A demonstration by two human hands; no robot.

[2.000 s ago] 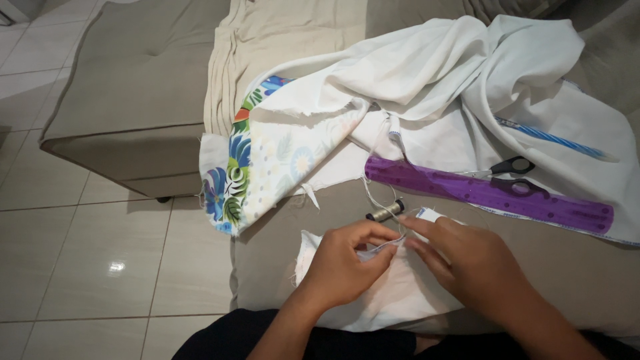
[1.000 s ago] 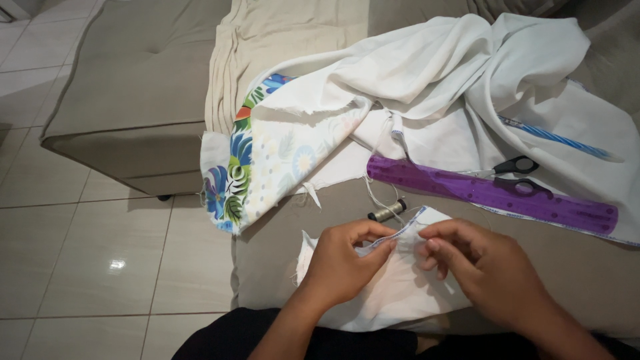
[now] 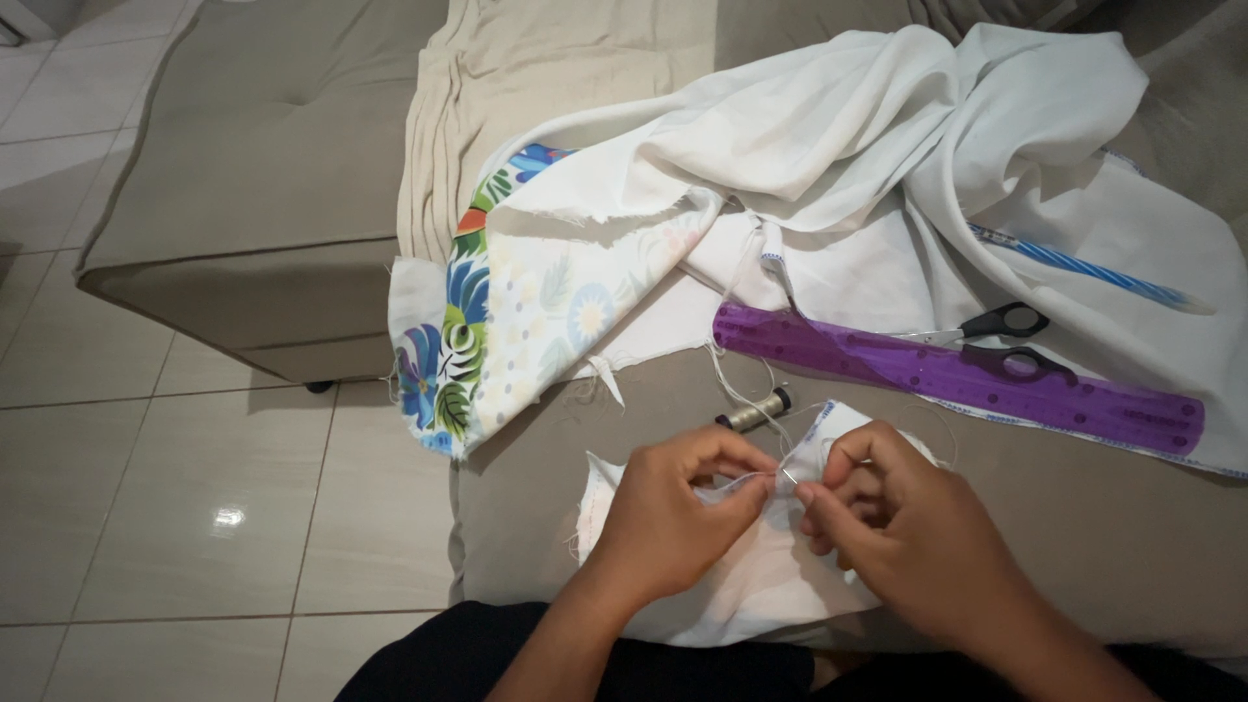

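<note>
A small piece of white fabric with a blue-stitched edge lies over my lap and the seat's edge. My left hand pinches its upper edge between thumb and fingers. Close on the right, my right hand holds a thin sewing needle between thumb and forefinger, its far end at the cloth beside my left fingertips. Just beyond my hands, a spool of light thread lies on its side, with loose pale strands around it.
On the grey sofa seat lie a purple ruler, black-handled scissors and a large white cloth, its underside floral-printed. A blue striped pen rests on the cloth. A grey upholstered section stands left, above floor tiles.
My right hand has come back in beside my left fingertips, where a needle now shows. The fabric's blue-stitched corner stands up more than two seconds ago. My left hand has barely moved.
</note>
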